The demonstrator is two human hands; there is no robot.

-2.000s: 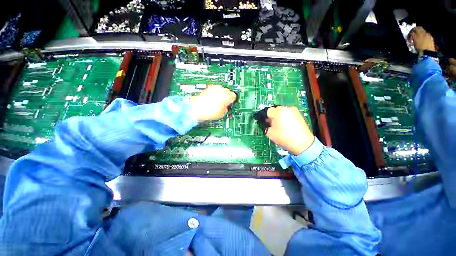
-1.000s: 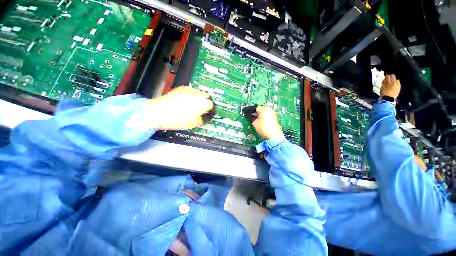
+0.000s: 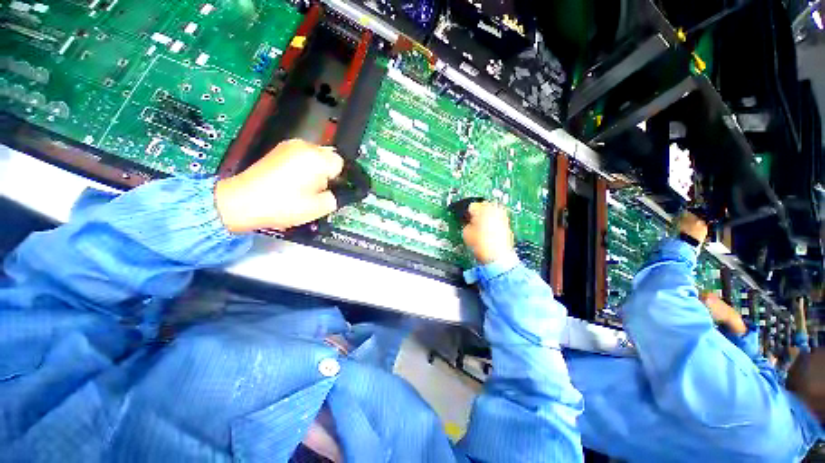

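Observation:
A green printed circuit board (image 3: 421,172) lies in a black carrier (image 3: 398,256) in front of me. My left hand (image 3: 282,187) is over the carrier's left edge, fingers curled, with black coverings at its fingertips. My right hand (image 3: 487,232) is over the board's near middle, fingers bent, with black on the fingertip. Whether either hand pinches a small component cannot be told; the fingertips are hidden or dark.
Another green board (image 3: 136,81) lies to the left, past reddish-brown side bars (image 3: 262,113). Bins with grey-white pieces (image 3: 540,80) stand behind the rail. Another person's blue sleeve (image 3: 674,316) reaches over a board at right. A silvery rail (image 3: 362,282) runs along the near side.
My left hand has moved left, off the board's middle to its left edge. My right hand has stayed over the board. The view has turned, and the neighbour's hand has come down from the bins.

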